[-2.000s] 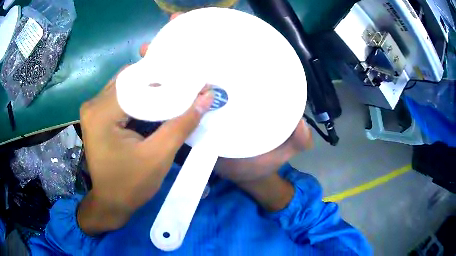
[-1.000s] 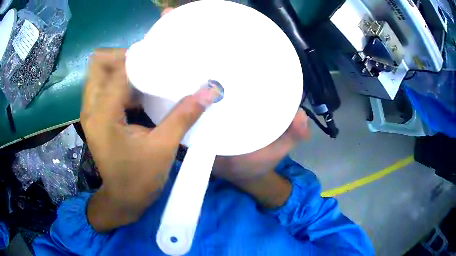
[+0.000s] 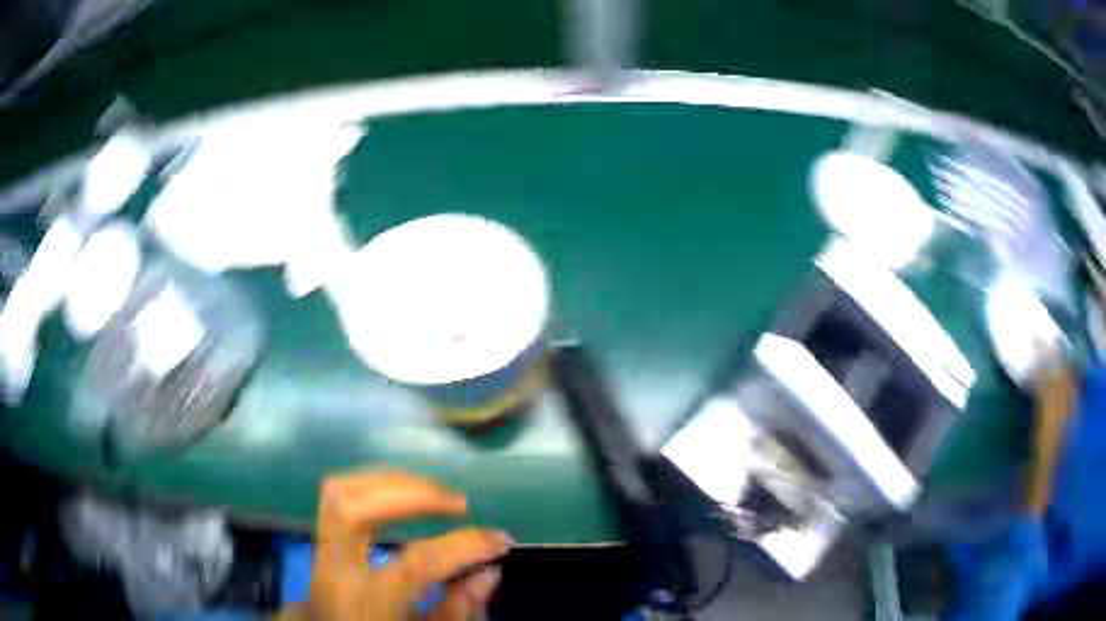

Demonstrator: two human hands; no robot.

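Note:
The view is blurred. My left hand [image 3: 394, 552] is at the lower edge, left of centre, partly cut off, its fingers bent and apart with nothing visible in them. My right hand cannot be made out. A drum-like stand [image 3: 485, 400] with a yellow-red lower part stands on the green bench beyond my left hand. Its top [image 3: 443, 291] is bright white; blur hides whether a plate lies on it. A white strip reaches from its left side towards a pile of white parts [image 3: 243, 194]. A black electric screwdriver [image 3: 606, 425] lies right of the stand.
A screw feeder [image 3: 837, 412] stands right of the screwdriver. A clear bag of screws [image 3: 182, 364] lies at left. White paddle-shaped parts [image 3: 867, 200] are at upper right. At the right edge, a hand [image 3: 1050, 431] with a blue sleeve, apparently another person's, is beside a white part. A pale rail [image 3: 485, 87] crosses behind.
The view has swung up and forward over the bench. The white plate with its arm is no longer in my hands. My left hand is lower in the picture; my right hand has gone from sight.

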